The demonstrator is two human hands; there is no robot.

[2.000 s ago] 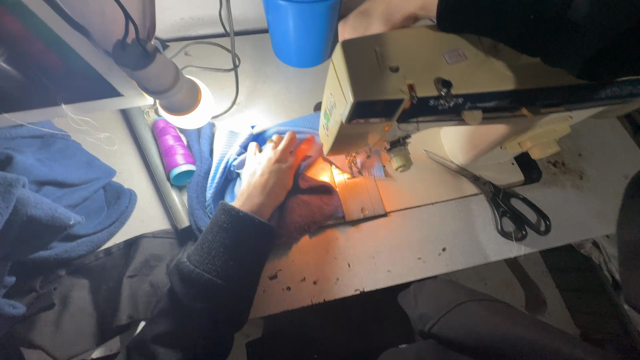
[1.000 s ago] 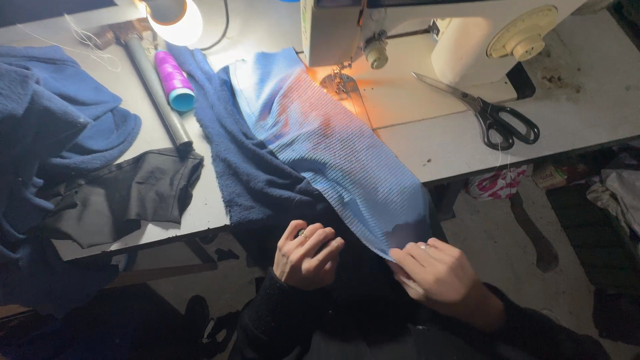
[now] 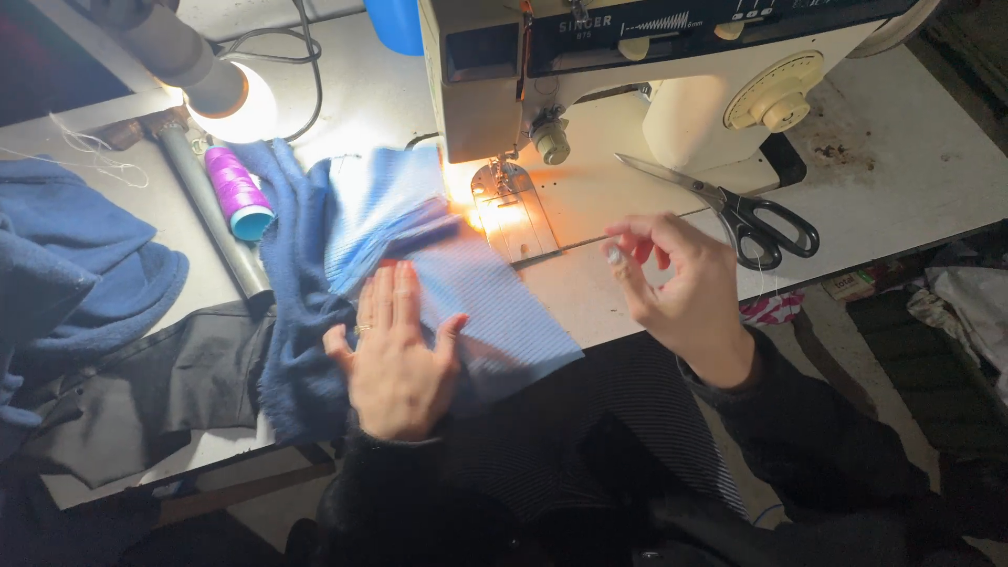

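My left hand [image 3: 402, 354] lies flat, palm down, on the light blue ribbed fabric [image 3: 504, 315] and the darker blue fleece [image 3: 303, 362] beside it. Raised over the table's front edge, my right hand [image 3: 677, 283] has its thumb and fingers apart, with no object seen in it. A cream Singer sewing machine [image 3: 484, 102] stands behind the fabric; its lamp lights the presser foot and the metal needle plate [image 3: 520, 228]. The ribbed fabric reaches close to the plate's left side. Black-handled scissors [image 3: 728, 201] lie right of my right hand, partly open.
A purple thread cone [image 3: 236, 189] rests beside a metal tube [image 3: 209, 213] on the left. A lit lamp [image 3: 236, 102] stands above them. Blue fleece [image 3: 79, 244] and black cloth [image 3: 189, 370] cover the left side. A blue container [image 3: 398, 24] stands behind.
My left hand has moved forward onto the fabric. My right hand has let go of the ribbed fabric's corner and lifted to the right. The ribbed fabric now lies folded farther back on the table.
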